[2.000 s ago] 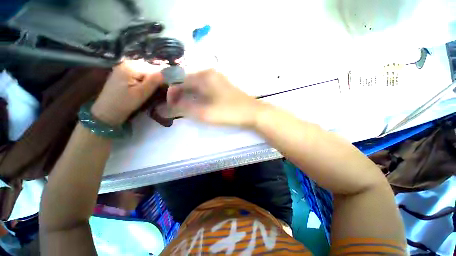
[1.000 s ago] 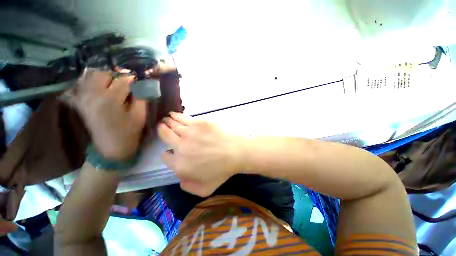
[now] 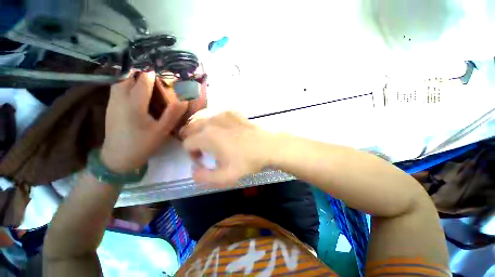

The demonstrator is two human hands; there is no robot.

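Observation:
Brown fabric (image 3: 70,138) hangs bunched on the left of the white machine table, and a small part of it shows between my hands. My left hand (image 3: 135,121) lies on the brown fabric just below the dark needle area (image 3: 171,59), fingers bent over the cloth. A grey knob (image 3: 187,90) sits beside its fingertips. My right hand (image 3: 222,146) is to the right, slightly blurred, its fingertips pinching the near edge of the brown piece. The fabric under the fingers is mostly hidden.
The white table's front edge carries a ruler tape (image 3: 217,186). A blue mark (image 3: 219,44) shows on the machine. Brown cloth (image 3: 461,178) lies over blue crates at right. A pale green stool or board (image 3: 138,257) is at lower left.
Since one second ago the brown strip that reached toward me is mostly covered by my hands. My right hand has moved slightly up, and my left hand's fingers have spread over the cloth.

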